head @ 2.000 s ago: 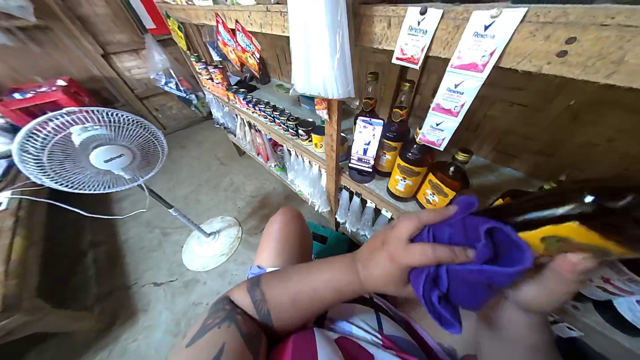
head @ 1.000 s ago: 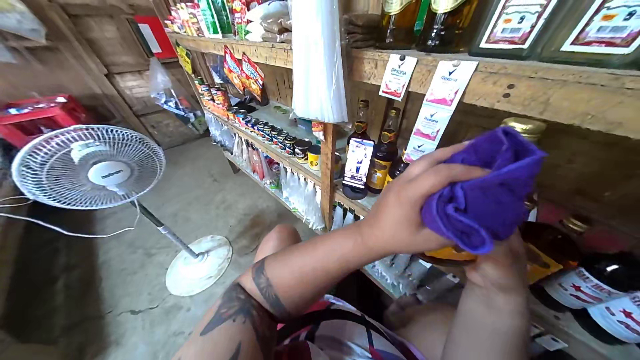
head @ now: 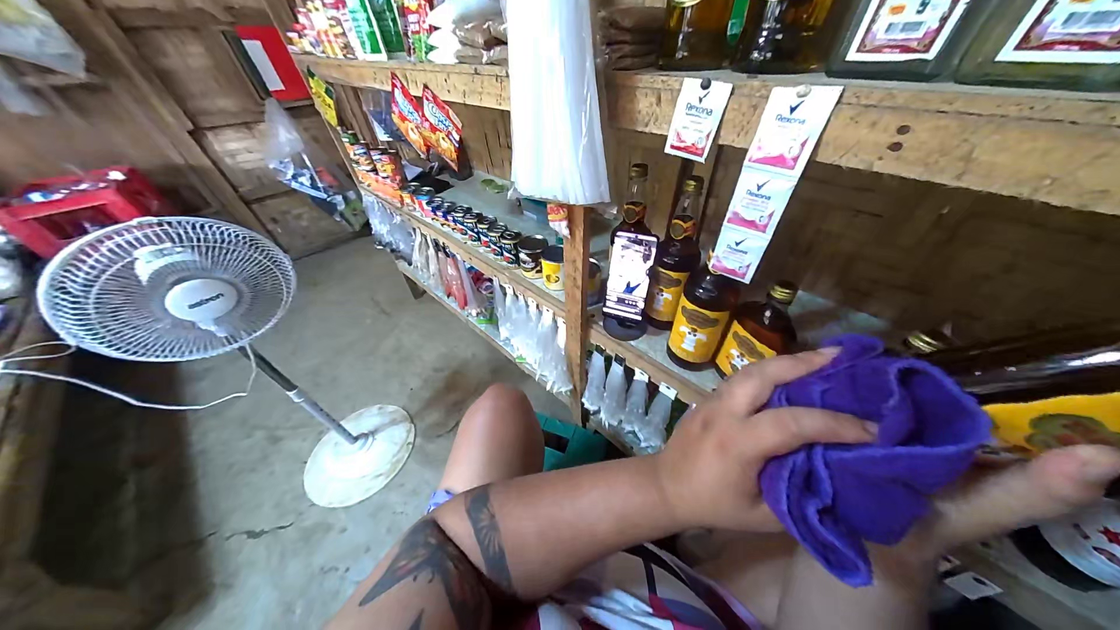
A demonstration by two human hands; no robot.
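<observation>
My left hand (head: 761, 446) is closed on a crumpled purple cloth (head: 884, 446), fingers spread over its near side. Just beyond the cloth, my right hand (head: 1041, 490) grips a dark glass bottle with a yellow label (head: 1041, 420), which lies tilted toward the right edge. The cloth hides part of the right hand and one end of the bottle. Brown bottles with yellow labels (head: 697, 324) stand on the lower shelf beyond my hands. A lit phone (head: 628, 276) is propped upright in front of them.
Deodorant sachet strips (head: 770, 175) hang from the upper wooden shelf edge (head: 945, 131), near a bundle of clear plastic bags (head: 557, 105). Small cans (head: 490, 234) line the lower shelf at left. A standing fan (head: 206, 297) is on the concrete floor, and a red crate (head: 83, 210) sits behind it.
Between one second ago and now, my hands and the cloth have moved down, and the bottle has come into view lying tilted at the right. Standing bottles earlier hidden by my hands show again.
</observation>
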